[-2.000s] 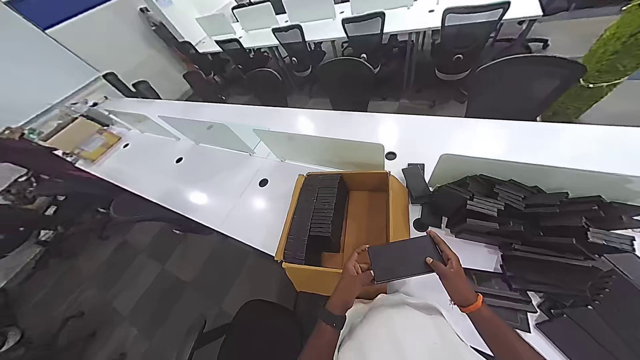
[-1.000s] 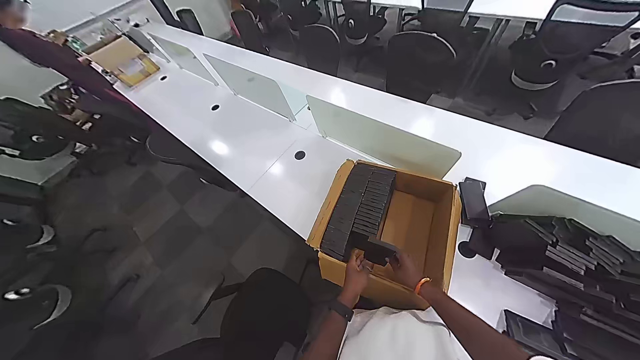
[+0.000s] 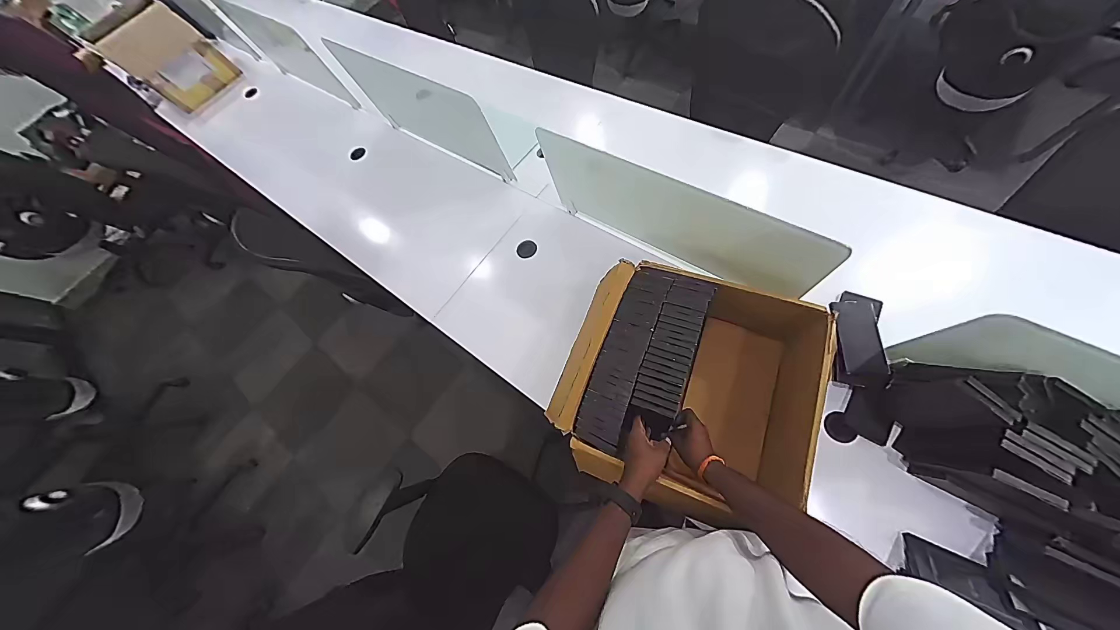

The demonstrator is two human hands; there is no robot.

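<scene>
An open cardboard box stands on the white desk, with two rows of thin black cases packed upright along its left side and bare cardboard at its right. Both hands reach into the near end of the box. My left hand grips the near edge of a black case at the end of the right row. My right hand, with an orange band at the wrist, holds the right end of the same case. Their fingertips are partly hidden.
A heap of black cases lies right of the box, with a few more by its corner. Frosted dividers run along the desk. A black chair stands at the near left. A person's dark red sleeve shows beside another carton.
Both hands have moved from in front of the box down into it with the black case, which was held flat two seconds ago. The view has swung left.
</scene>
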